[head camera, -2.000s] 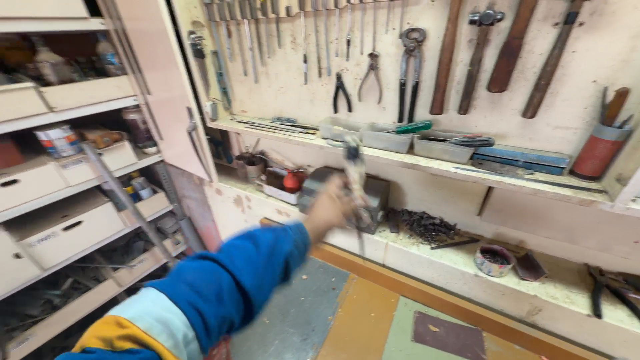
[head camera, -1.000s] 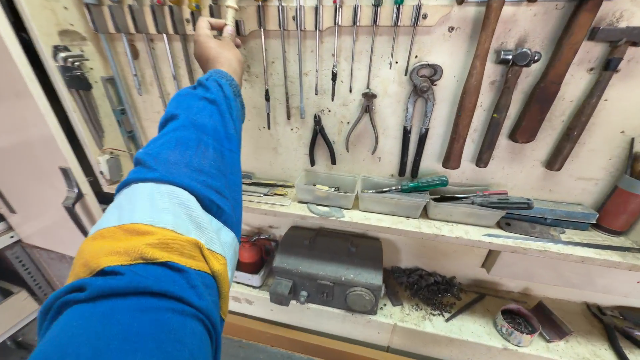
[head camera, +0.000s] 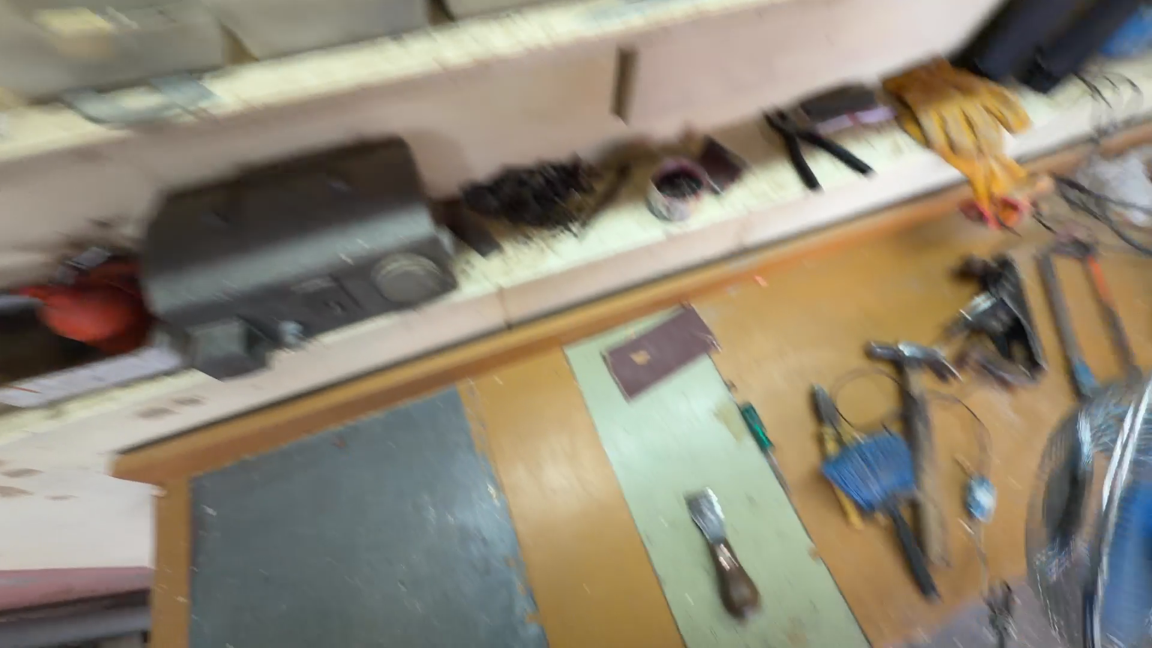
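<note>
Neither of my hands shows in the current view, which is blurred. On the light green strip of the bench lies a scraper with a brown handle, its flat metal blade pointing away. A dark red sheet, possibly sandpaper, lies at the strip's far end. Along the strip's right edge rests a screwdriver with a green handle. Farther right are a hammer, a blue-bristled brush beside it with a black handle, and a hacksaw-like frame with an orange part.
A grey metal machine and a red container stand on the back ledge. Dark metal scraps, a small round tin, black-handled pliers and yellow work gloves are there too. A large wire-like coil is at the right.
The view has swung down and right from the tool wall to the bench. The arm in the blue sleeve, its hand up at the screwdriver rack one second ago, is out of view.
</note>
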